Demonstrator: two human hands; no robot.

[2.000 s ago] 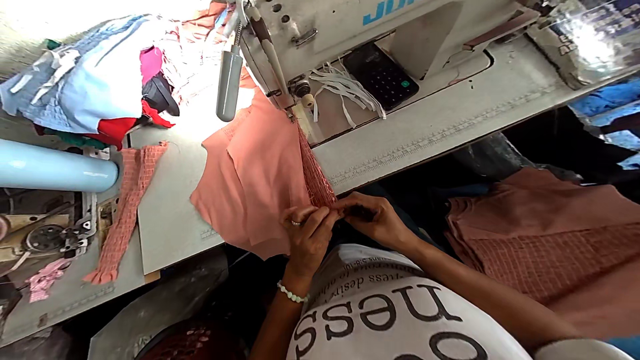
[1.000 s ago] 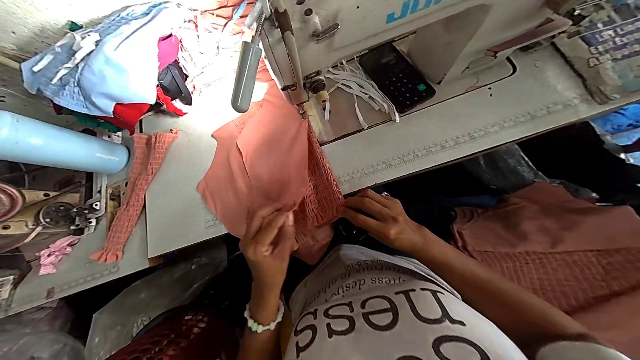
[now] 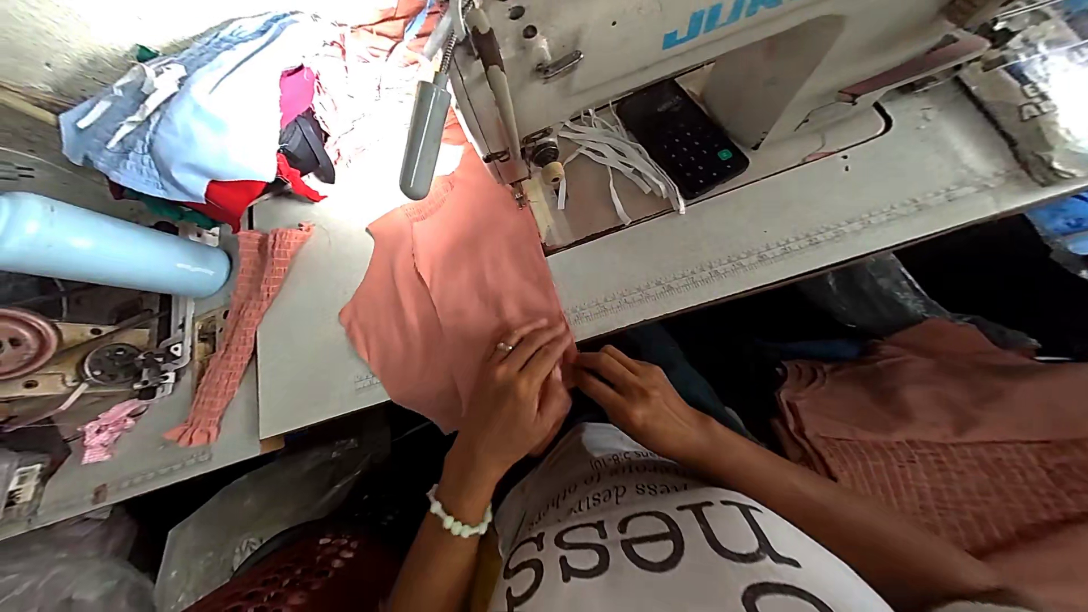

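Observation:
A salmon-pink fabric piece lies on the sewing machine's bed, its right edge running from the needle and presser foot down to my hands. My left hand, with a ring and a beaded bracelet, rests on the lower end of the fabric with its fingers bent over the edge. Close beside it, my right hand pinches the same edge between thumb and fingers at the table's front. Parts of both hands' fingertips are hidden. The Juki sewing machine stands above the cloth.
White strips and a black phone lie under the machine arm. A shirred salmon strip, a light blue cylinder and mixed cloth are at left. Folded shirred fabric lies at lower right. A grey lamp or rod hangs near the needle.
The textured shirred part seen at the fabric's right edge earlier is now covered by smooth cloth. My left hand has moved right, from the cloth's lower middle to its edge beside my right hand.

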